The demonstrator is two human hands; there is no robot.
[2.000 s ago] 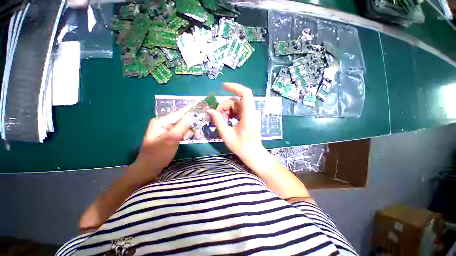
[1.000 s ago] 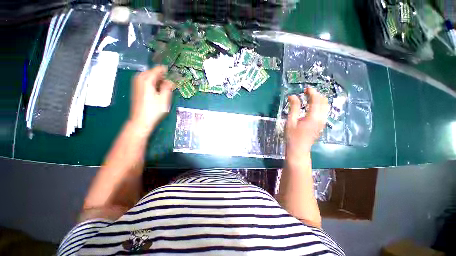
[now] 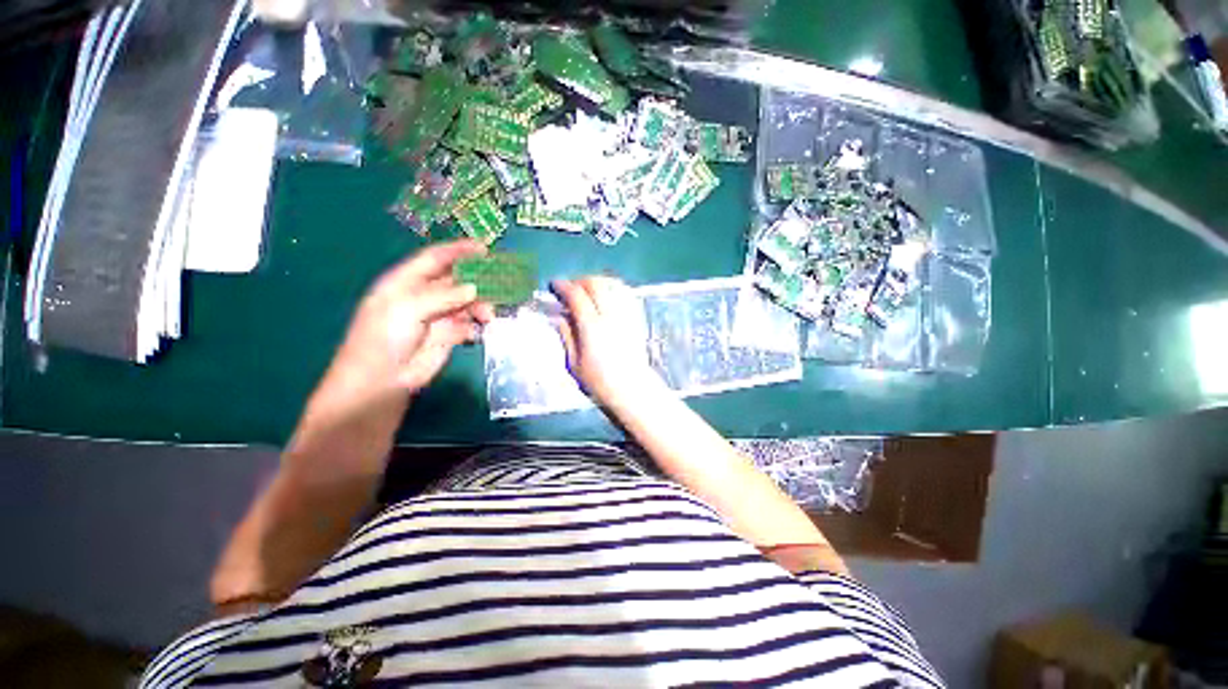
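My left hand (image 3: 411, 323) holds a green circuit board (image 3: 497, 279) by its left end, between thumb and fingers. My right hand (image 3: 599, 339) is over the adhesive sheet (image 3: 725, 337), its fingertips just right of the board; whether they hold a small piece is too blurred to tell. The sheet lies slightly tilted on the green bench, its left part washed out by glare. A large loose heap of boards (image 3: 492, 124) lies behind my hands. A smaller heap (image 3: 842, 256) lies on a clear plastic tray or bag (image 3: 956, 316) to the right.
A stack of long grey strips (image 3: 128, 189) with white edges stands far left, beside a white card (image 3: 232, 195). A dark tray with boards (image 3: 1077, 67) is at the back right. An open brown carton (image 3: 929, 498) is below the bench edge, another carton (image 3: 1077, 656) lower right.
A second ago both hands were apart, left at the large heap, right over the smaller one. Now they are close together over the sheet, the left holding a board. The sheet has tilted.
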